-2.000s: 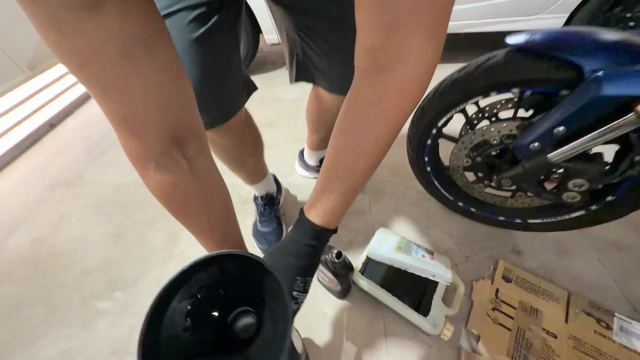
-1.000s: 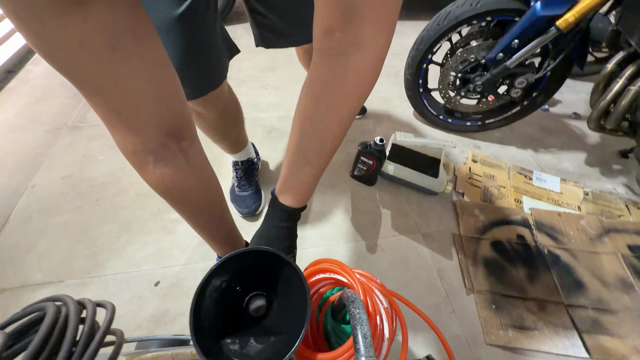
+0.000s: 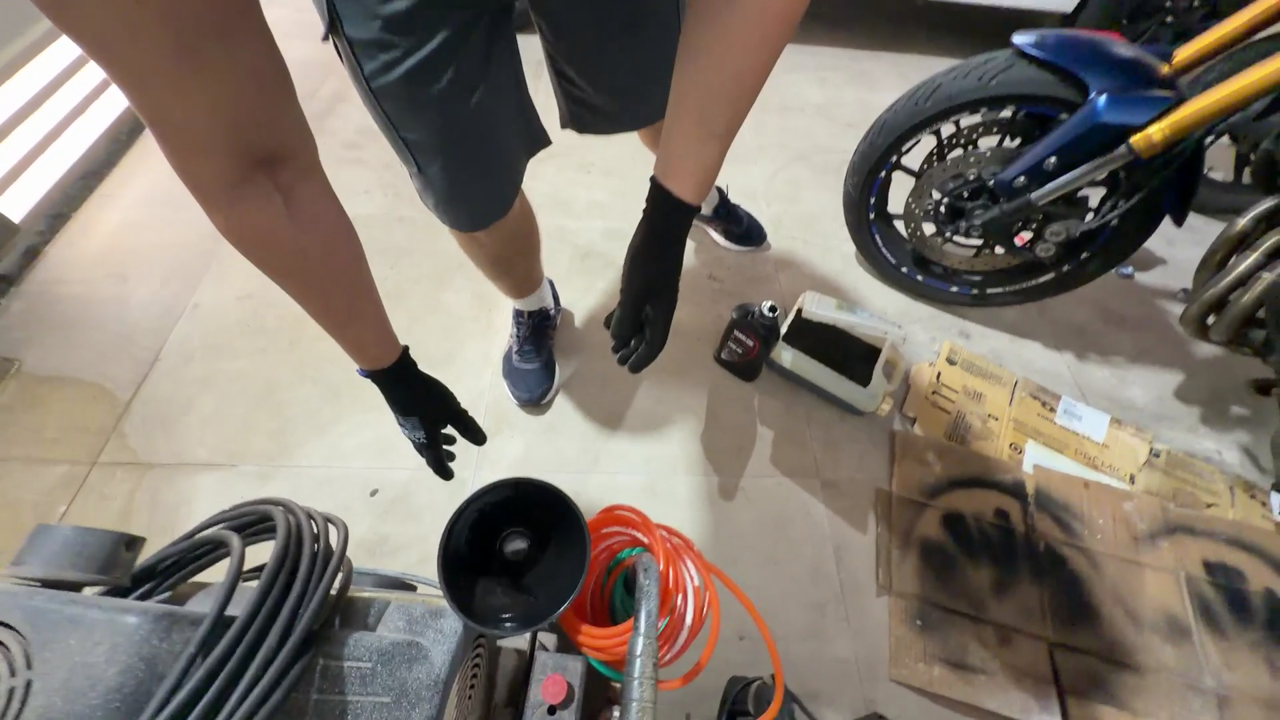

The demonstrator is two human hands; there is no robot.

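Observation:
My right hand (image 3: 425,415), in a black glove, hangs at the left of centre with thumb and fingers apart. It holds nothing and is nearest to a black funnel (image 3: 515,555), which stands below it in the view. My left hand (image 3: 645,290), gloved too, hangs farther right with relaxed fingers and nothing visible in it. To its right on the floor stand a small dark oil bottle (image 3: 745,345) and a translucent jug (image 3: 815,388) with a cut-out side and dark contents. The funnel's lower end is hidden.
A machine (image 3: 370,640) carries a coiled grey cable (image 3: 250,600) and a red button (image 3: 554,688). An orange hose (image 3: 690,600) lies coiled beside the funnel. Stained cardboard (image 3: 960,620) covers floor at the right, below a motorcycle wheel (image 3: 980,190). Dark shoes (image 3: 530,355) stand behind the hands.
Both hands were close together at the funnel's rim; now they are apart and away from it. The funnel stands with no hand on it. The view has shifted to show more of the machine.

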